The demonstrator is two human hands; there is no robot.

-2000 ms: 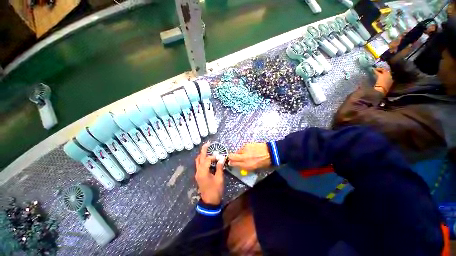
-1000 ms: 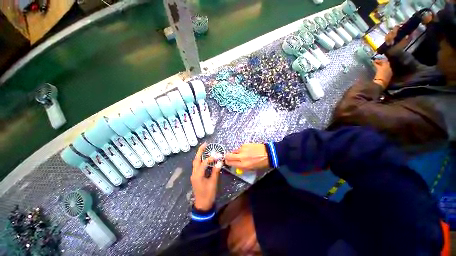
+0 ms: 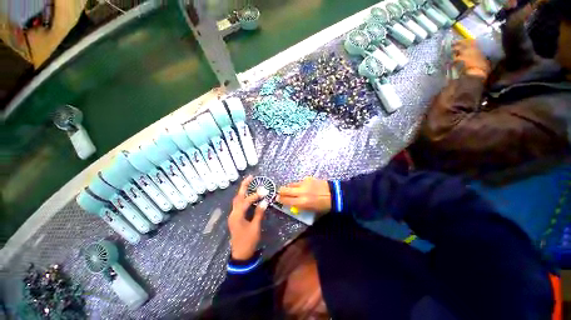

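A part-built handheld fan (image 3: 261,187) lies on the bubble wrap at the bench's front edge, its round dark-spoked grille up and its pale handle pointing lower right. My left hand (image 3: 245,215) holds the fan head, with fingers and thumb around the rim and over the grille. My right hand (image 3: 307,196) is at the joint of head and handle, its fingertips pinched together. A yellow spot, perhaps the grip of a small hand tool (image 3: 294,210), shows just under the right fingers. What the fingertips pinch and the tool's tip are hidden.
A row of fans (image 3: 169,172) stands along the belt edge. Turquoise parts (image 3: 283,115) and dark mixed parts (image 3: 332,87) lie heaped beyond my hands. A single fan (image 3: 116,273) lies at left; more lie at upper right beside another person (image 3: 501,119). A metal upright (image 3: 213,47) stands before the green belt (image 3: 141,69).
The view has shifted slightly. My hands stay at the fan, with only small finger changes. Fans on the belt have moved, and one grille now shows clear of the upright. The other person's hand has moved.
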